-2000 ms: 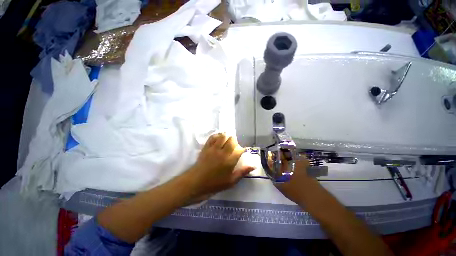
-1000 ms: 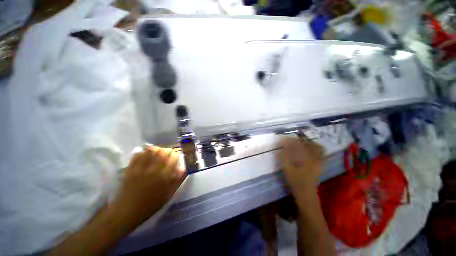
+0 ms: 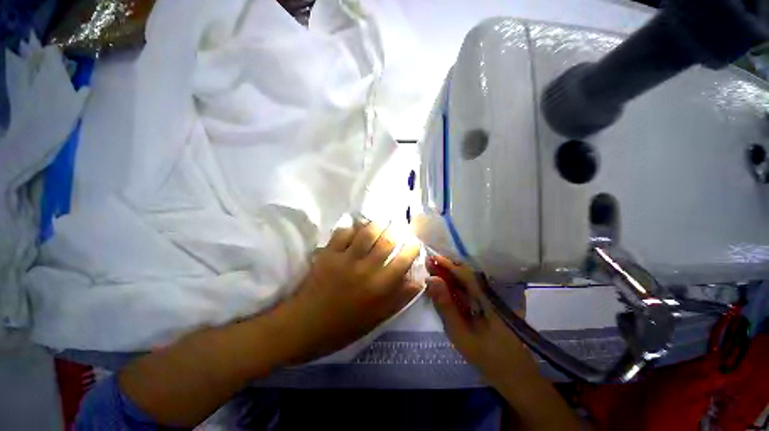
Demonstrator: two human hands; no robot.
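A large white garment piece (image 3: 253,160) lies in folds left of the white sewing machine head (image 3: 497,194). My left hand (image 3: 362,265) presses and holds the cloth's lower right edge beside the needle area. My right hand (image 3: 472,324) holds small dark red thread snips (image 3: 455,290), their tip at the cloth edge by my left fingers. The chrome take-up lever guard (image 3: 632,303) is right of my right hand. The needle and presser foot are hidden by the head and my hands.
White cut parts (image 3: 34,143) lie at the far left, partly on blue. A thick grey knob (image 3: 590,97) rises from the head. Red-handled scissors (image 3: 729,332) are at the right edge, above red cloth. A measuring scale (image 3: 405,352) runs along the front edge. A red basket shows lower left.
The view has moved back left and closer to the machine. My right hand has come from the right to beside my left hand, now with the snips in it.
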